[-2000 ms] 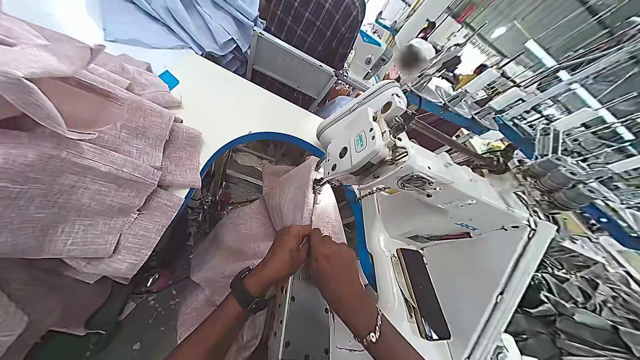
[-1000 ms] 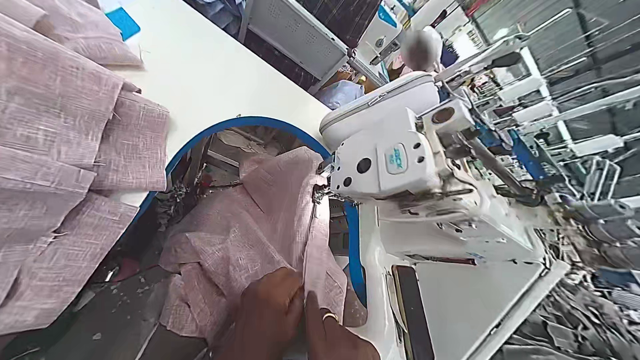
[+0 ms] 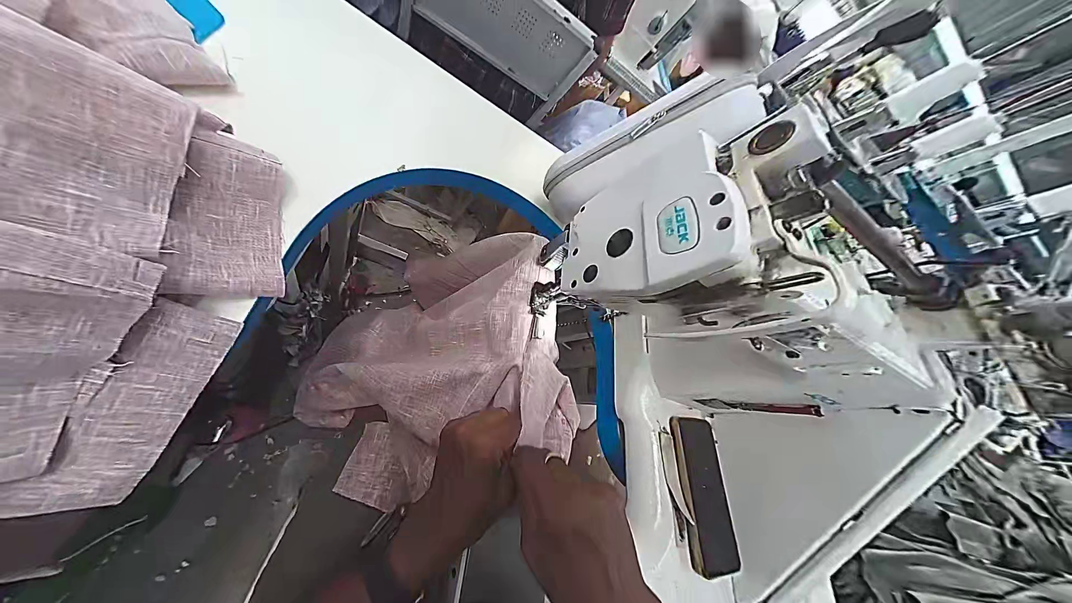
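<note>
A piece of pale pink woven fabric [image 3: 419, 343] runs from my hands up to the presser foot [image 3: 543, 306] of a white Jack sewing machine [image 3: 662, 239]. My left hand [image 3: 473, 469] grips the fabric's lower edge, its fingers bunched on the cloth. Touching it on the right, my right hand [image 3: 557, 507] pinches the same edge and wears a ring. The loose part of the cloth hangs over the opening in the table. My fingertips are partly hidden by the hands themselves.
More pink fabric pieces [image 3: 92, 251] lie stacked on the white table [image 3: 377, 92] at left. Blue trim [image 3: 419, 177] edges the opening. A dark phone-like object [image 3: 706, 498] rests on the machine's bed at right. Grey cloth [image 3: 980, 536] is heaped at lower right. A person is partly visible behind the machine.
The view has moved closer to the machine. Both hands still hold the fabric. The cloth between them and the presser foot is bunched differently, with a flap now hanging below left.
</note>
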